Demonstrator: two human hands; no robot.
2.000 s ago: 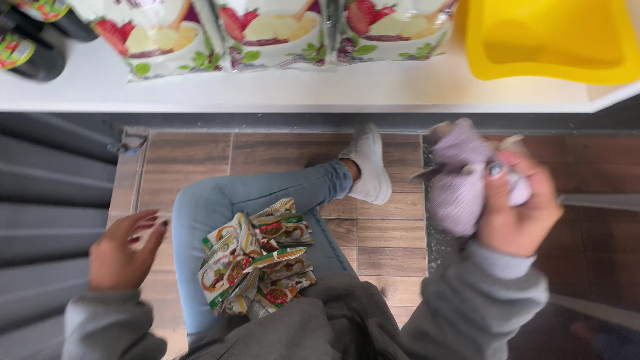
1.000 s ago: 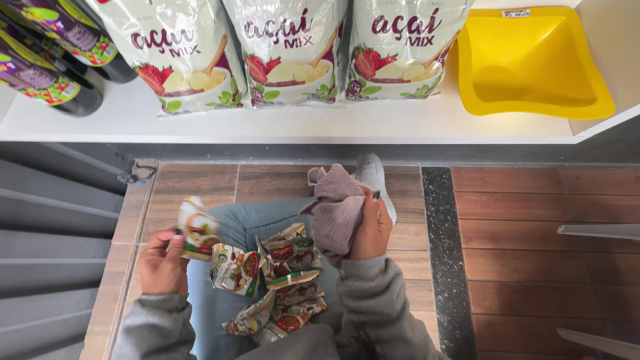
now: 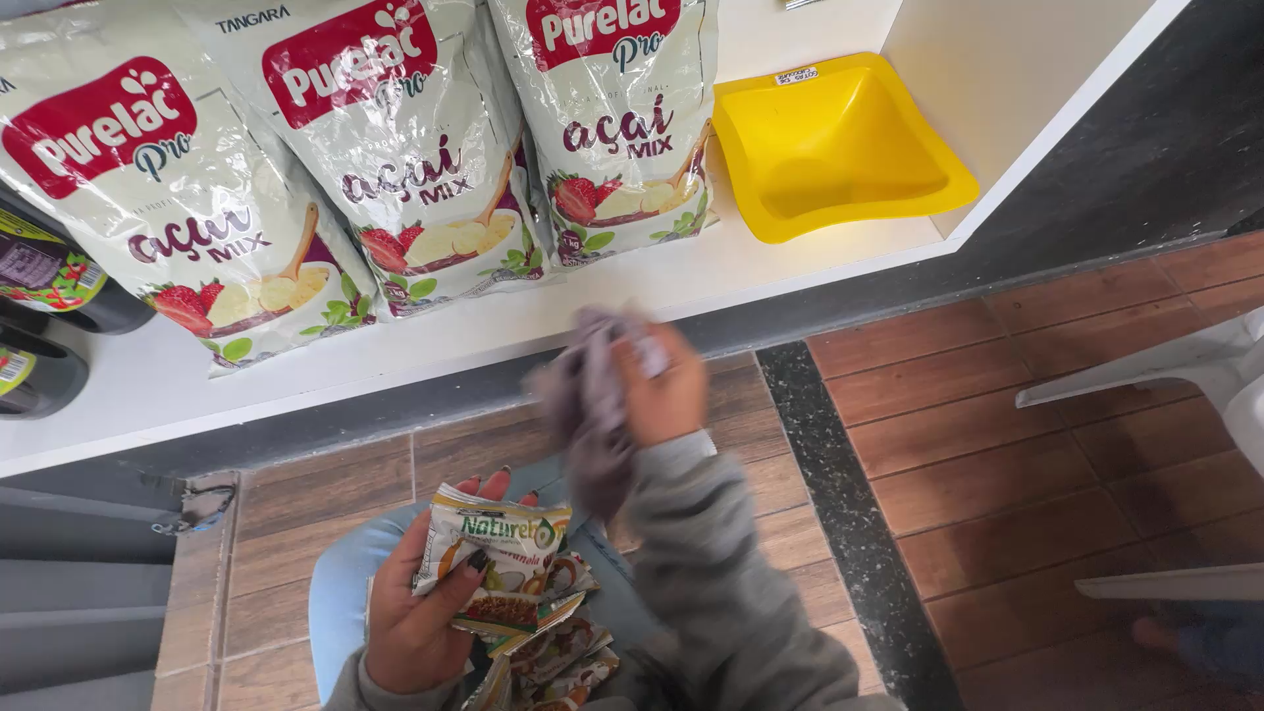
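A small granola packet point(image 3: 504, 563) is gripped in my left hand point(image 3: 430, 597), its printed front facing up and my thumb across it. More granola packets point(image 3: 558, 652) lie in a loose pile on my lap, just below and partly behind the held one. Up and to the right, my right hand point(image 3: 667, 385) clutches a crumpled mauve cloth point(image 3: 592, 410), blurred by motion, near the front edge of the white shelf point(image 3: 474, 370). The cloth does not touch the packet.
Three large açaí mix bags point(image 3: 444, 168) stand on the shelf, with dark bottles point(image 3: 59, 267) at the left and a yellow square bowl point(image 3: 839, 148) at the right. White plastic chair legs point(image 3: 1136, 375) stand over the reddish tiled floor at the right.
My left hand, empty two seconds ago, took up a packet by one second ago and now holds it above the pile. My right hand has kept the cloth. The view has shifted.
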